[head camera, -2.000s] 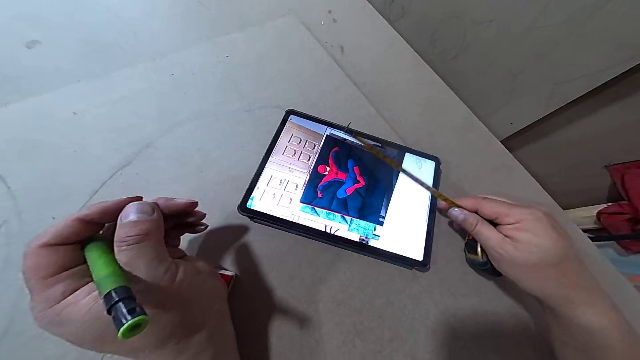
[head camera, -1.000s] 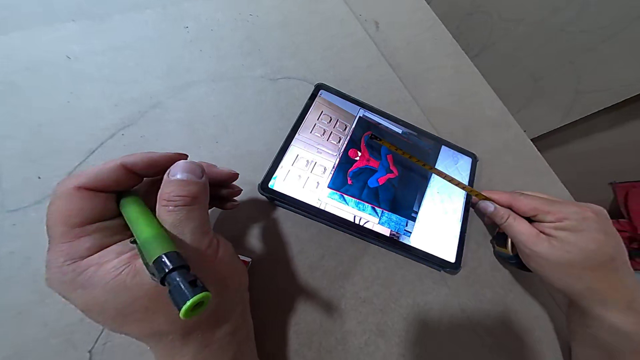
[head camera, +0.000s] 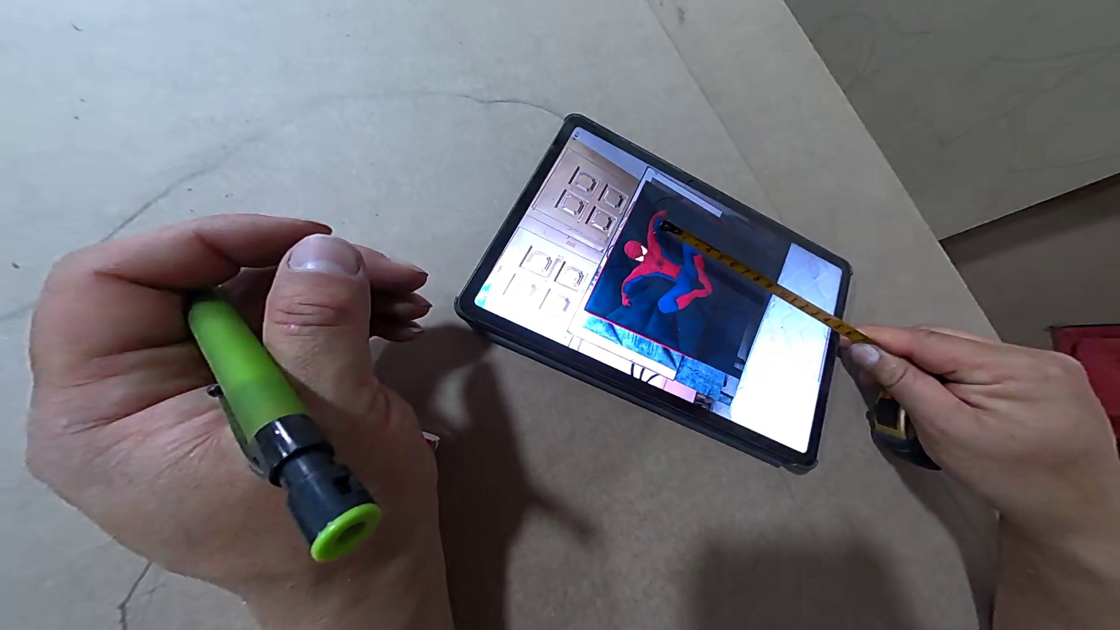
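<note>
A tablet in a dark case (head camera: 639, 372) lies on a grey board, its lit screen showing a red and blue costumed figure beside pictures of panels. My left hand (head camera: 219, 376), left of the tablet, holds a green and black marker-like tool (head camera: 249, 372) in the crook of the thumb; its tip is not seen. Between thumb and forefinger, my right hand (head camera: 989, 394) pinches the yellow blade of a tape measure (head camera: 761, 280). The blade stretches slantwise over the screen, its hooked end above the figure. Partly hidden by the right hand is the tape's black and yellow case (head camera: 892, 429).
The grey board (head camera: 350, 157) bears faint curved lines, and its edge slants down the right side. Beyond it are another pale slab (head camera: 980, 105) and a red item (head camera: 1089, 359) at the far right. A small red and white object (head camera: 431, 440) shows beside my left wrist.
The tape's end has shifted on the screen, from the tablet's top edge two seconds ago to above the figure. The view has moved closer. Both hands keep their holds.
</note>
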